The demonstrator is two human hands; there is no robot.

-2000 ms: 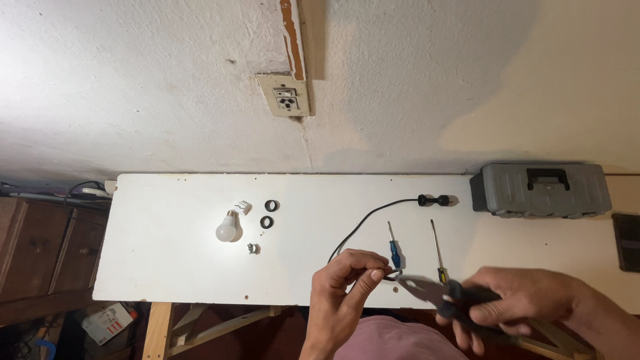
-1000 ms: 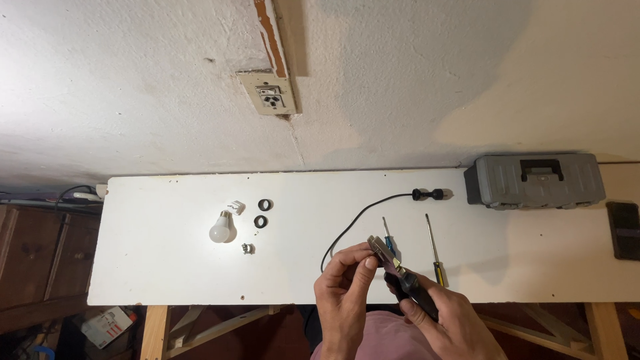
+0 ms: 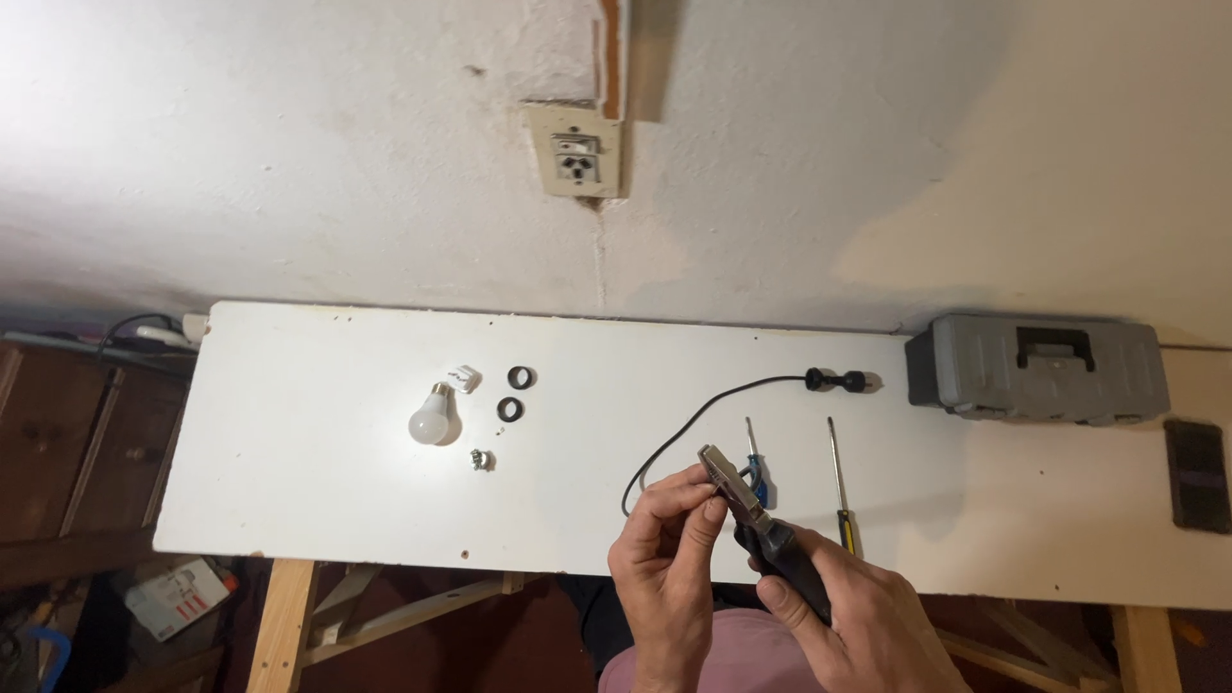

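Note:
My right hand (image 3: 833, 602) grips the black handles of metal-jawed pliers (image 3: 736, 486). The jaws meet the fingertips of my left hand (image 3: 669, 558), which pinch the end of a black cable (image 3: 679, 433); the exact contact is hidden. From my left hand the cable curves up to a black plug (image 3: 835, 380). Behind the pliers lies a blue-handled screwdriver (image 3: 753, 443), partly covered. A longer screwdriver with a yellow and black handle (image 3: 840, 481) lies right of it. On the left are a white light bulb (image 3: 430, 416), two black rings (image 3: 521, 376) and a small metal part (image 3: 481, 460).
A grey toolbox (image 3: 1049, 371) stands at the table's back right, with a dark phone (image 3: 1196, 474) beside it. A small white piece (image 3: 463, 378) lies by the bulb. A wall socket (image 3: 576, 159) is above the white table (image 3: 318, 433). Wooden drawers (image 3: 115, 448) stand at the left.
My right hand has brought the pliers from the right to my left fingertips. Over the last second both hands have stayed close together there.

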